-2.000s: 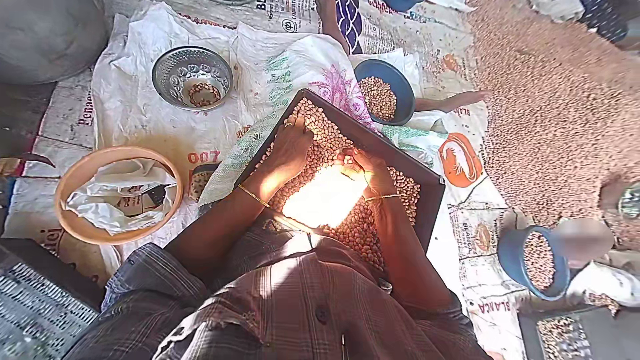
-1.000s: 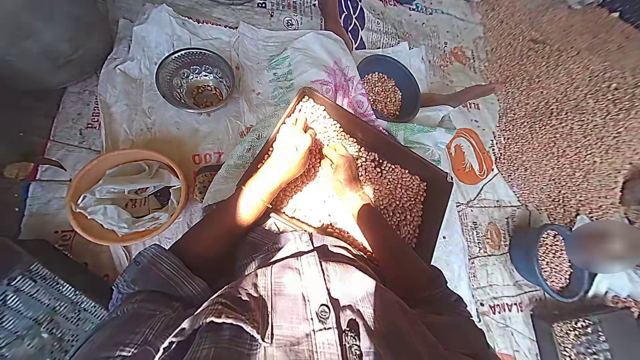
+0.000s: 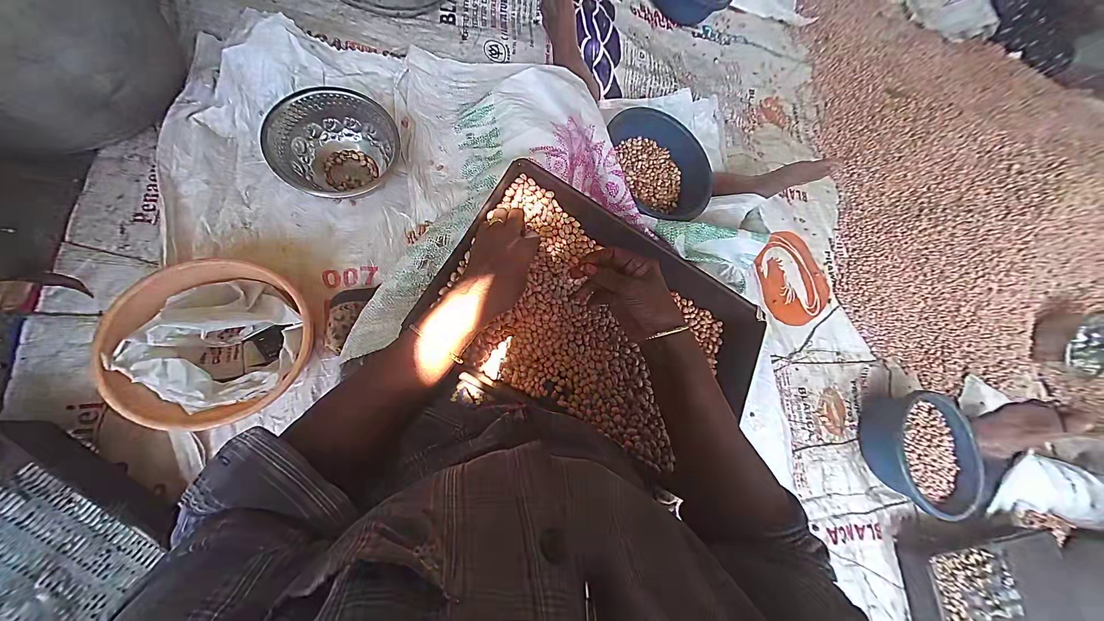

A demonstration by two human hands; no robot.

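Note:
A dark rectangular tray (image 3: 743, 345) rests tilted across my lap, filled with small tan nuts or seeds (image 3: 552, 302). My left hand (image 3: 503, 259) is over the upper left part of the tray, its fingertips down among the pieces; whether it grips any is hidden. My right hand (image 3: 628, 289) is held just above the pieces near the middle, thumb and fingertips close together; what lies between them is too small to tell. A thin bangle circles each wrist. Bright sunlight falls on my left forearm and the tray's lower left part.
A perforated metal bowl (image 3: 330, 142), an orange basin (image 3: 203, 343) with a white bag inside and a blue bowl (image 3: 660, 164) of pieces stand around the tray on printed sacks. Right lie a large spread of pieces (image 3: 940, 172) and another blue bowl (image 3: 921, 455), beside another person's hand (image 3: 1022, 427).
My right hand has moved up and right from low in the tray since one second ago. The sunlit patch over my hands and the pieces has shrunk.

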